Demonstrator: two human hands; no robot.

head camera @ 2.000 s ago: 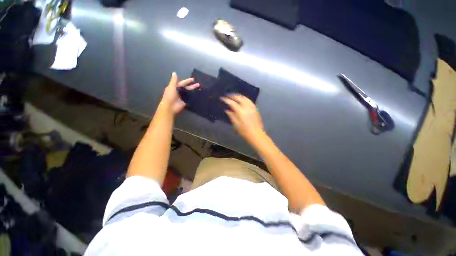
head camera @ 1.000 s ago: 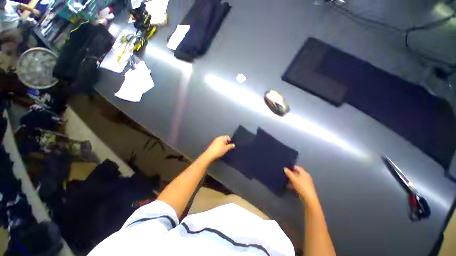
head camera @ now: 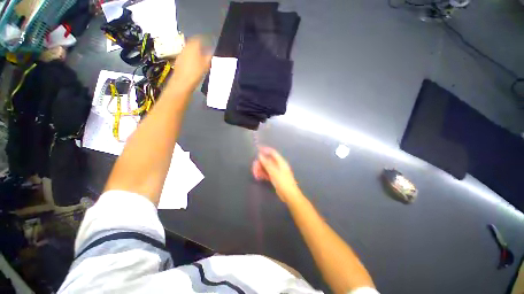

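A stack of folded dark cloth [head camera: 265, 74] lies at the upper middle of the table, with uneven layered edges. A white paper slip [head camera: 222, 83] lies at its left side. My left hand [head camera: 194, 62] is blurred at the left edge of the stack, above the slip; whether it holds anything cannot be told. My right hand [head camera: 273, 171] is over the table just below the stack, its thumb and fingers a little apart, with nothing seen in it.
A wrapped oval weight [head camera: 400, 185], a small white chalk [head camera: 342, 151] and shears [head camera: 501, 247] lie to the right. Dark panels [head camera: 482, 138] lie at the far right. White papers [head camera: 182, 179] and yellow-black cords [head camera: 143, 86] lie left. A cable [head camera: 477, 49] crosses the back.
My view and both hands have shifted left to the folded stack. The two small dark pieces are no longer between my hands, and the left hand has reached up beside the stack.
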